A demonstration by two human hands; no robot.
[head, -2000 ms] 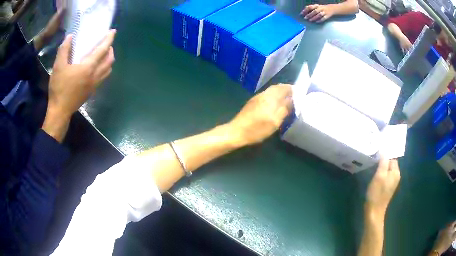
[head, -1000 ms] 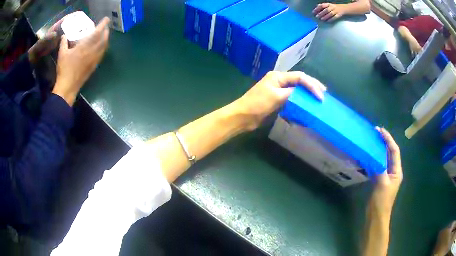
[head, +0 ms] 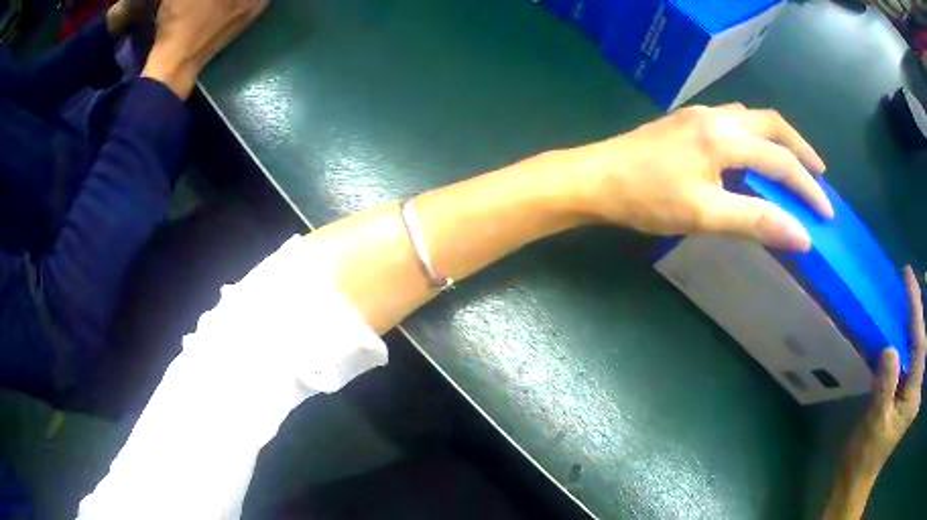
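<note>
The retail carton (head: 778,317) stands on the green table at the right, with its blue lid down over the top and its white printed long side facing me. My left hand (head: 712,175) holds the carton's far left end, fingers over the blue top and thumb along the lid's near edge. My right hand (head: 894,398) is small at the right rim and holds the right end between thumb and fingers. The carton's far side and base are hidden.
Blue closed cartons (head: 666,46) stand at the top, cut off by the frame. A neighbour's hand (head: 203,36) and dark sleeve are at upper left. The table's pale edge (head: 488,432) runs diagonally below my left forearm. A dark object (head: 905,117) is at the right rim.
Two seconds ago the carton stood open with white flaps spread; its blue lid is now down. The view has shifted, so the carton, my hands and the closed cartons sit further right.
</note>
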